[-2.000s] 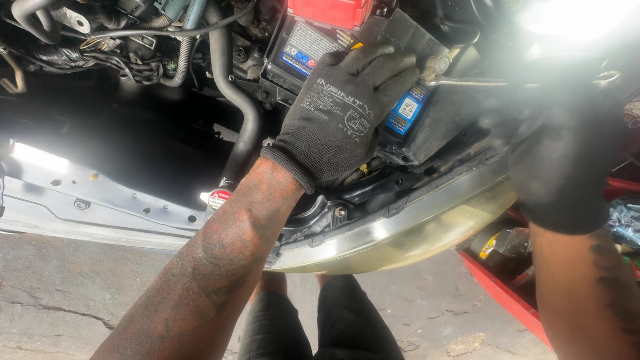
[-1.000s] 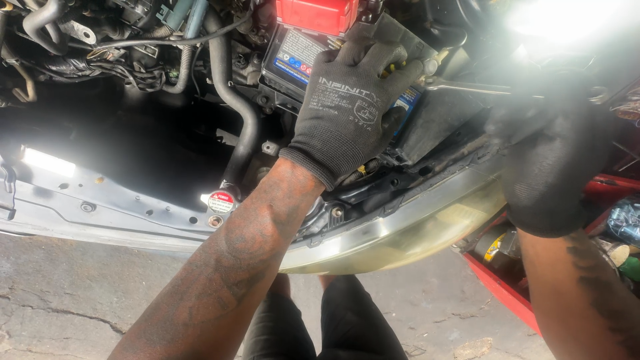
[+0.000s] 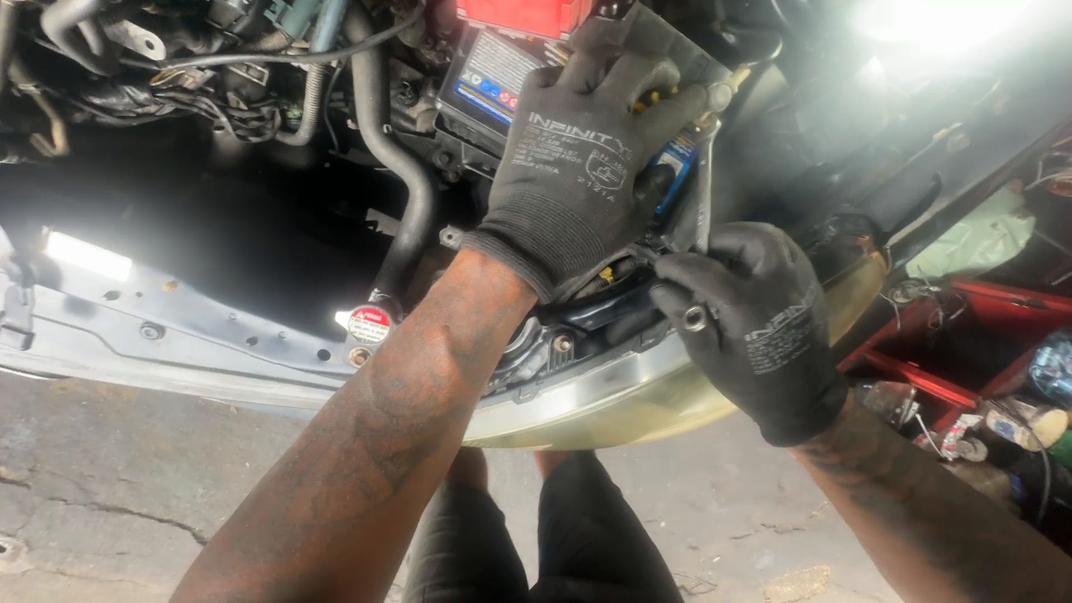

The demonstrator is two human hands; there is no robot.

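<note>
My left hand (image 3: 586, 151), in a black work glove, lies over the car battery (image 3: 494, 71), its fingers reaching toward the battery terminal clamp (image 3: 718, 96) at the corner; whether they grip anything cannot be told. A steel wrench (image 3: 705, 188) runs from that clamp down into my right hand (image 3: 745, 318), also gloved in black. The wrench's ring end (image 3: 695, 318) shows between my right fingers. A red plastic cover (image 3: 528, 15) sits at the battery's far edge. Part of the battery's blue label shows beneath my left hand.
A radiator cap (image 3: 368, 322) and the metal front crossmember (image 3: 209, 327) lie left of my left forearm. The yellowed headlight (image 3: 620, 410) curves along the near edge. A black hose (image 3: 389, 159) runs beside the battery. At right stands a red toolbox (image 3: 930, 368) with mixed items.
My right hand has come left and nearer to my left hand. The wrench, which pointed right from the clamp, now points toward the headlight. My left hand remains over the battery.
</note>
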